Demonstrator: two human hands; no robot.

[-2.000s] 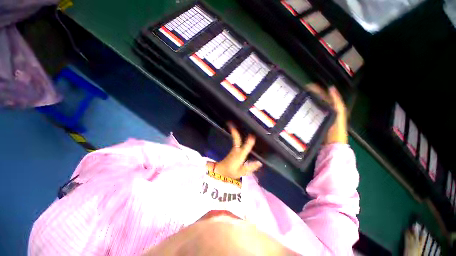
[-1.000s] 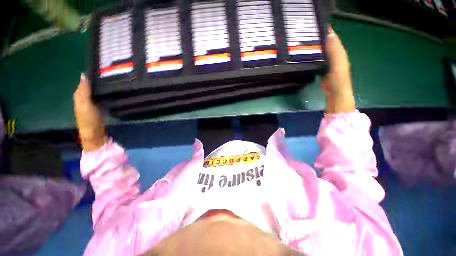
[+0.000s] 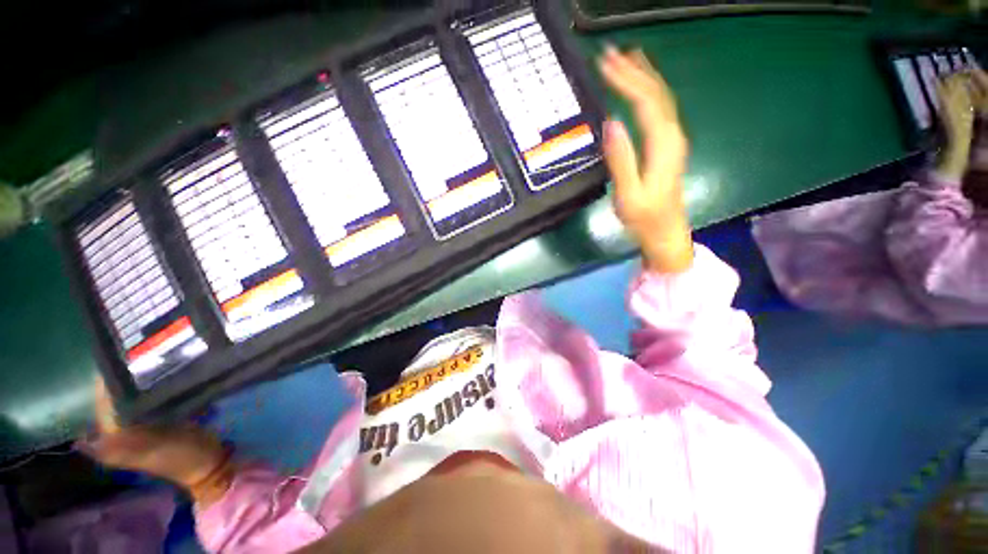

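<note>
A long black phone tray (image 3: 336,271) lies tilted across the left and middle of the view, its left end lower. It holds several smartphones (image 3: 325,173) side by side, with lit white list screens and an orange-red band near the front end. A second black layer shows under its front edge. My left hand (image 3: 163,449) is blurred at the tray's front left corner, with fingers against its end; the grip is partly hidden. My right hand (image 3: 653,162) is beside the tray's right end, fingers and thumb apart, holding nothing.
The green bench (image 3: 758,108) runs under and right of the tray. At the far right, another person's hands (image 3: 959,108) are at another tray (image 3: 921,81). A dark edged object (image 3: 715,16) crosses the top. Blue floor lies below.
The tray has turned so its left end is nearer me and its right end farther away. My right hand has come off its right end and opened. My left hand has moved down with its corner.
</note>
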